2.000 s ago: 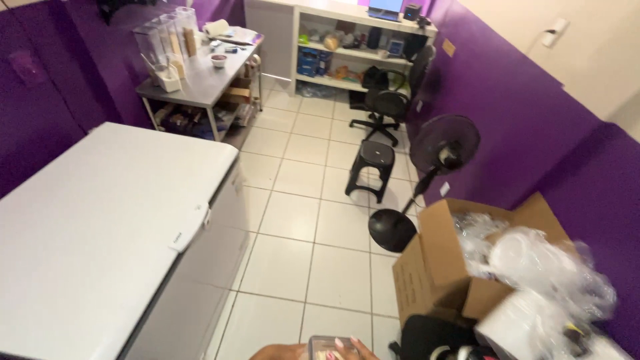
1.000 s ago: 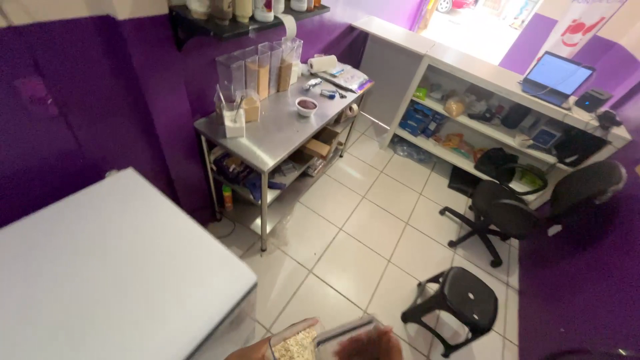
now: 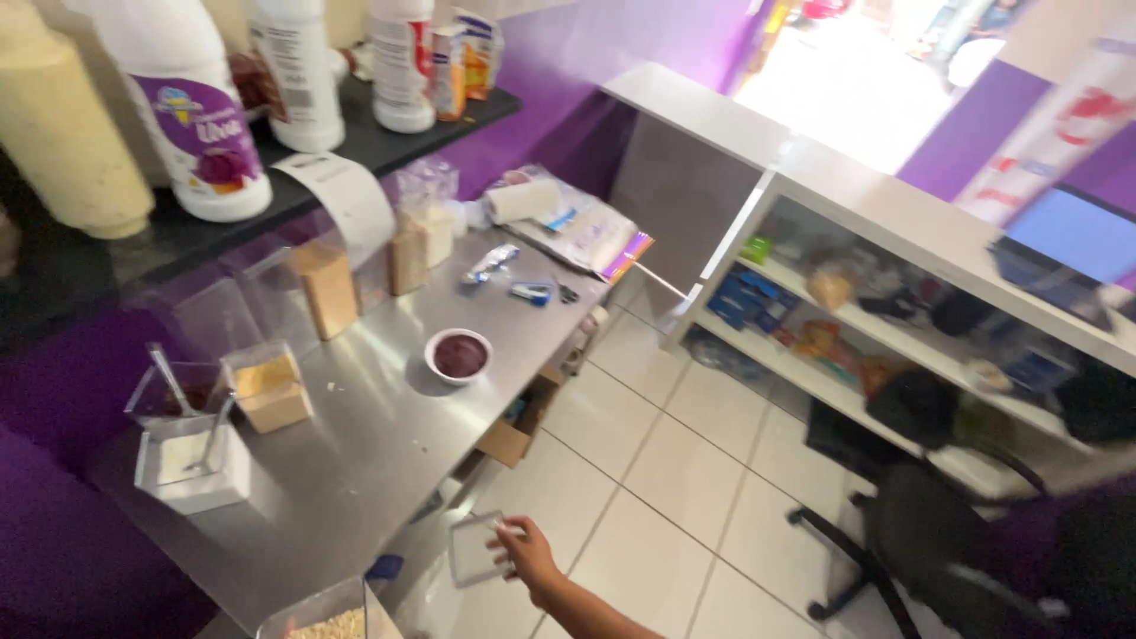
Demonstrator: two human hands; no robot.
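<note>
My right hand point(image 3: 525, 555) grips a clear square lid point(image 3: 475, 548) by its edge, out over the floor beside the steel table point(image 3: 355, 453). A clear container of flaky, pale food point(image 3: 328, 621) is at the bottom edge, near the table's front corner. My left hand is out of sight. On the table stand a white bowl of dark purple food point(image 3: 458, 357), a white container with a spoon point(image 3: 193, 466), a container of tan powder point(image 3: 268, 390), and one of dark contents with a spoon point(image 3: 177, 392).
Squeeze bottles point(image 3: 200, 115) line a black wall shelf point(image 3: 373, 142) above the table. Tall clear dispensers stand beneath it. Plastic bags point(image 3: 577, 222) lie at the table's far end. A white shelf counter point(image 3: 887, 240) holds a laptop point(image 3: 1065, 257). A black office chair point(image 3: 923, 524) stands at right.
The view has moved up to the steel table. The lid is now apart from the food container, held out in my right hand; one second ago both were close together at the bottom.
</note>
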